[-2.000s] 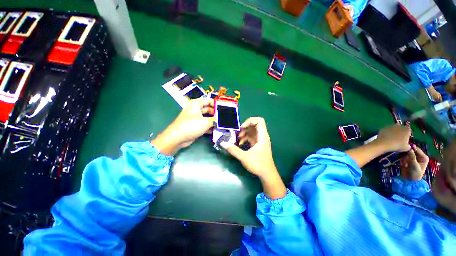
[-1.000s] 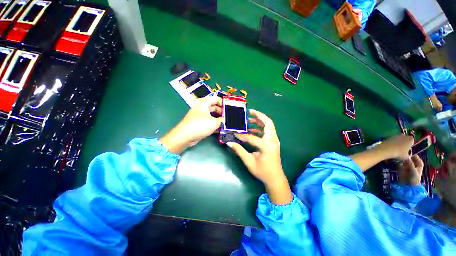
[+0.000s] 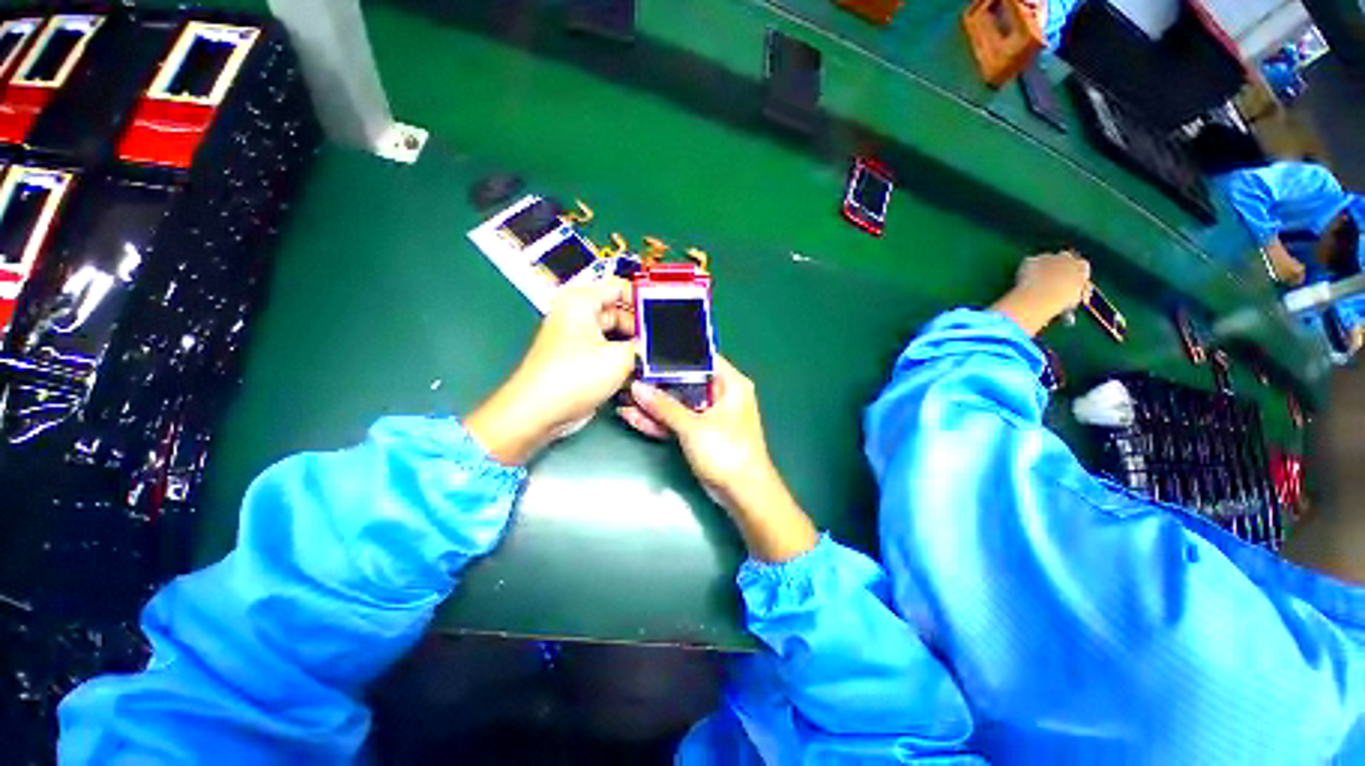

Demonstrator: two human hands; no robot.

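Note:
My left hand (image 3: 566,364) holds the left side of a red-edged phone unit (image 3: 675,332) with a white-bordered dark screen and an orange tail at its top. My right hand (image 3: 716,431) grips its lower right edge, with the thumb near the bottom of the unit. Several white-edged LCD modules (image 3: 568,258) with orange tails lie fanned out just beyond my left hand, partly hidden by it. A small dark piece (image 3: 497,190) lies beside them. The backs of the unit and some of my fingers are hidden.
At left a shiny black tray (image 3: 247,210) holds red-and-white housings, beside a pale post (image 3: 333,68). A phone subassembly (image 3: 867,196) and a black flat piece (image 3: 792,78) lie beyond. A neighbour's sleeve and arm (image 3: 973,389) reach in at right, near a gridded black tray (image 3: 1190,449).
My right hand has moved lower on the unit, its fingers now closed around the bottom edge. The neighbour's arm has reached forward to a phone unit on the bench.

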